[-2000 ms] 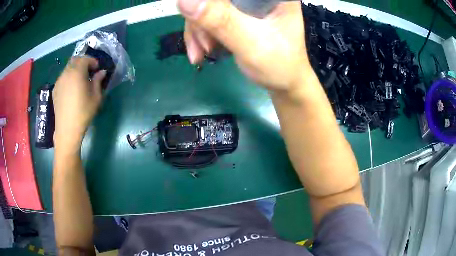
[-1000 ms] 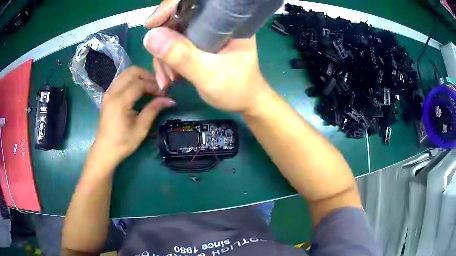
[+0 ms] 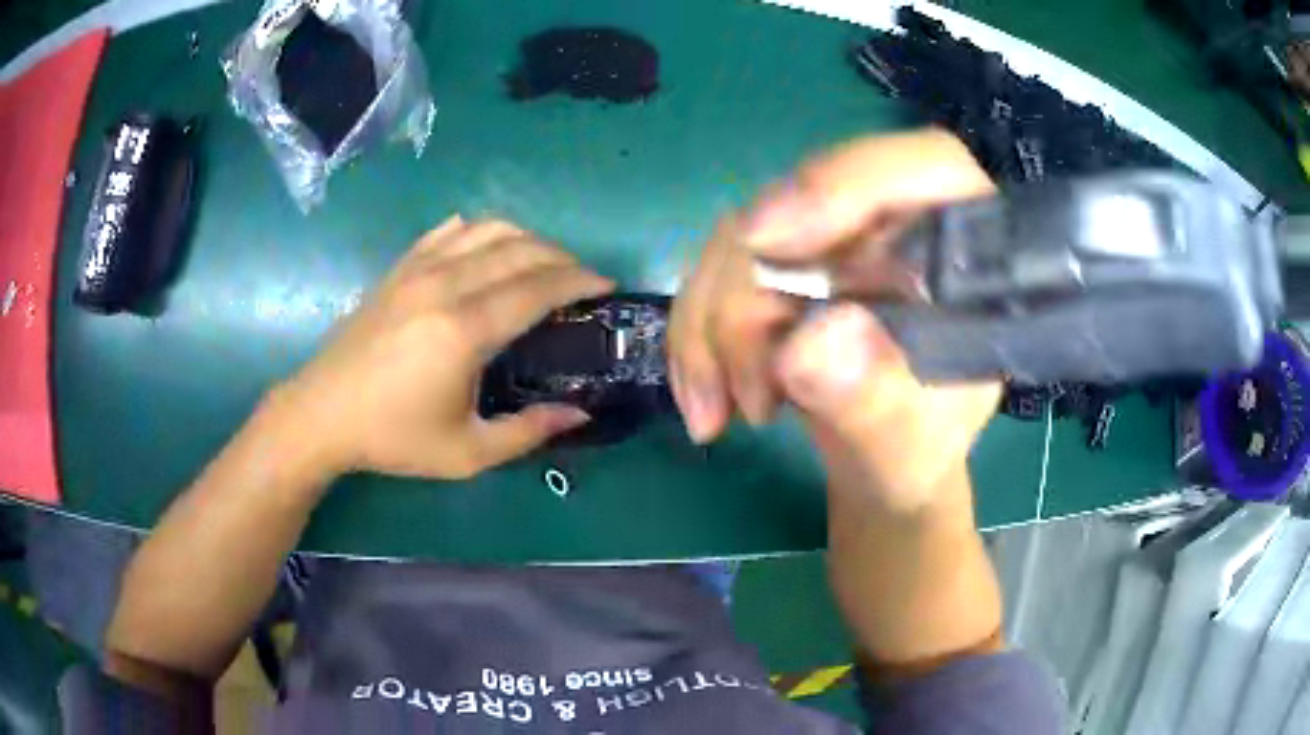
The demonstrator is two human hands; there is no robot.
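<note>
The black device housing [image 3: 575, 349] lies open side up on the green bench, its circuit board partly showing. My left hand [image 3: 431, 352] is around its left end, with the thumb at the near side and the fingers at the far side. My right hand [image 3: 848, 302] holds the thick grey-black electric screwdriver [image 3: 1092, 280], tilted nearly level with its barrel to the right. The driver is blurred, and its tip is hidden by my fingers at the housing's right end. I cannot see a screw.
An open clear plastic bag [image 3: 328, 86] with black contents is at upper left. A finished unit [image 3: 132, 216] stands by the red mat [image 3: 43, 259]. A loose black pile [image 3: 586, 63] is at top centre. Black brackets [image 3: 991, 101] heap at right, near a purple basket [image 3: 1253, 417].
My left hand has moved from beside the driver tip down onto the housing. My right hand has brought the screwdriver down and right to the housing's right end. The whole view has shifted.
</note>
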